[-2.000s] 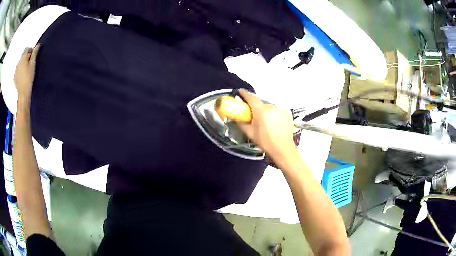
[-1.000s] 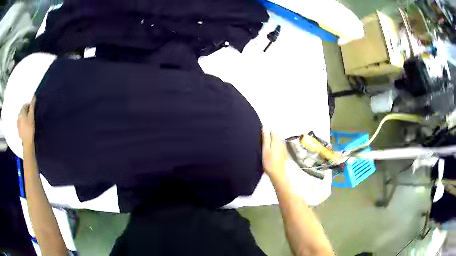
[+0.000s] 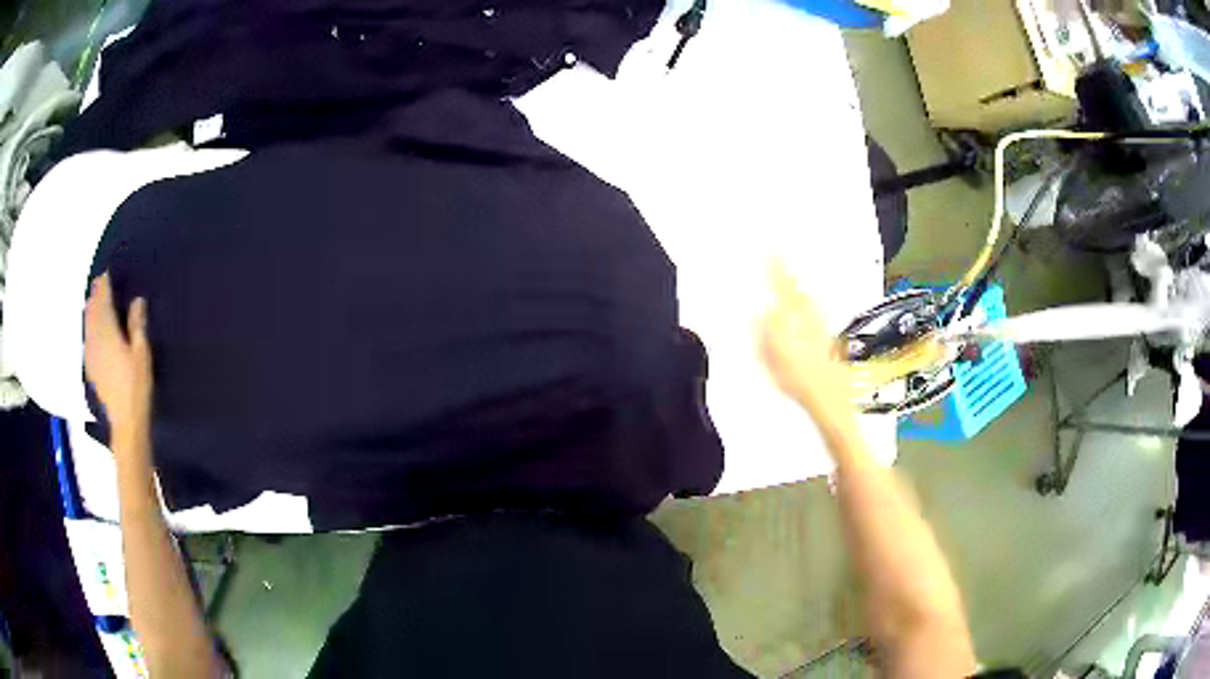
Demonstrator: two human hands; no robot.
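Observation:
A dark garment [image 3: 398, 305] lies spread over the white padded pressing board [image 3: 47, 252], its right end bunched near the front edge. My left hand [image 3: 120, 348] rests on the garment's left end, fingers apart. My right hand [image 3: 799, 338] is blurred, over the white table [image 3: 743, 173] to the right of the garment, holding nothing I can see. The steam iron [image 3: 902, 356], with a yellow-orange handle, sits at the table's right edge just beyond my right hand.
Another dark garment [image 3: 319, 66] with small shiny dots is heaped at the far side. A blue plastic stool [image 3: 989, 378] stands below the iron. The iron's white hose [image 3: 1095, 322] runs right. A cardboard box [image 3: 989, 66] stands at the upper right.
The iron went from my right hand to the table's right edge. My right hand has since left the garment's right end and moved right. The garment's right end is now bunched.

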